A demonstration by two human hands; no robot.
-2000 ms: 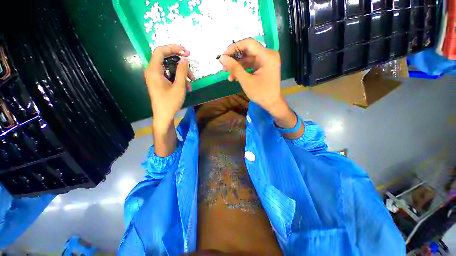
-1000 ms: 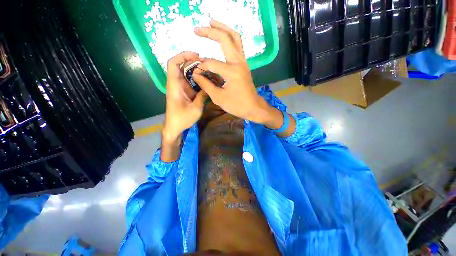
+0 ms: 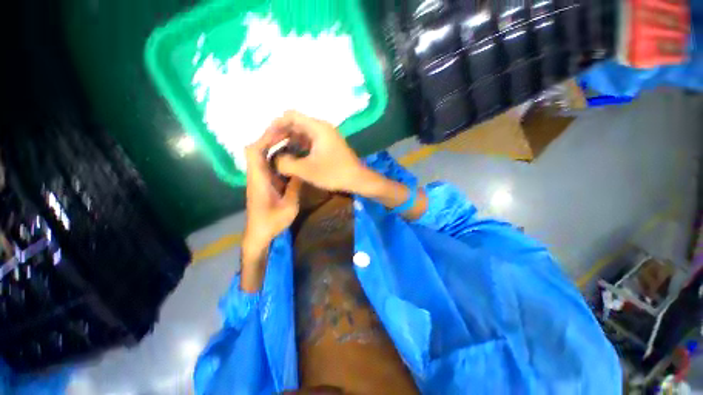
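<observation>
My left hand (image 3: 268,193) and my right hand (image 3: 320,158) meet in front of my chest, at the near edge of the green parts bin (image 3: 185,127). A small dark unit with a pale edge (image 3: 279,148) sits between the fingers of both hands, mostly hidden and blurred. White plastic pieces (image 3: 270,77) lie heaped in the bin, too bright and blurred to tell apart.
A stack of glossy black blister trays (image 3: 69,231) stands at the left. Another black tray stack (image 3: 493,77) is at the right, with an open cardboard box (image 3: 493,139) below it. A red-orange tray (image 3: 657,32) is at the far right.
My right hand has come from above the bin to my left hand, and its raised fingers have folded in around the unit. The view has shifted and blurred, so the bin appears further left and lower.
</observation>
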